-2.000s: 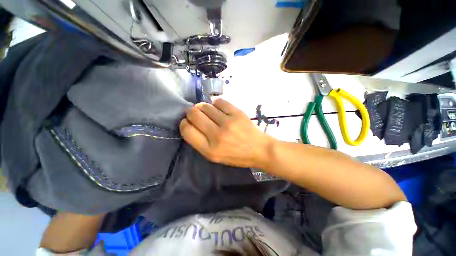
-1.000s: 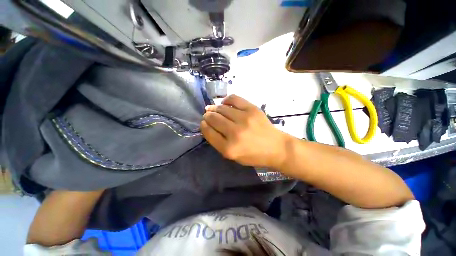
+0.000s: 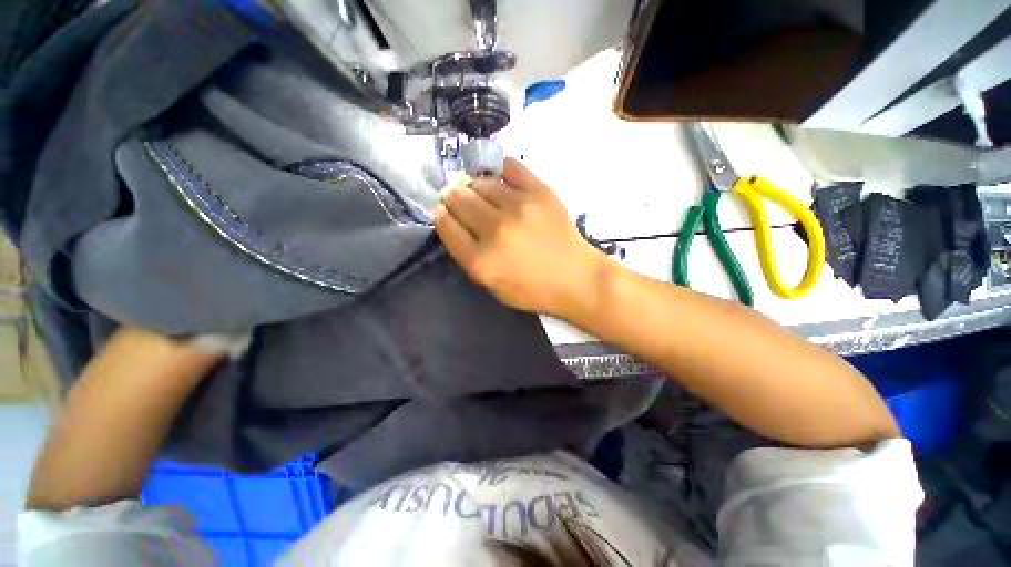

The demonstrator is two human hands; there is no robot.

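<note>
A dark grey garment [image 3: 277, 238] with pale topstitching lies over the left of the table and hangs down in front of me. My right hand [image 3: 499, 238] pinches its edge with closed fingers just in front of the presser foot and needle area [image 3: 449, 153]. My left forearm reaches in from the lower left; my left hand is hidden under or behind the garment, so its fingers do not show. The round dark knob [image 3: 480, 112] of the sewing machine is just above my right fingertips.
Scissors [image 3: 765, 227] with green and yellow handles lie right of my right hand. Bundles of small black labels [image 3: 887, 246] lie at the table's right end. A dark panel [image 3: 743, 61] is at the upper right. A blue crate [image 3: 238, 507] is below at the left. Thread scraps [image 3: 593, 235] lie on the table.
The garment's left part and its stitched seam have shifted up and right. My left forearm has moved up. My right hand still pinches the edge near the needle. The whole view has shifted slightly.
</note>
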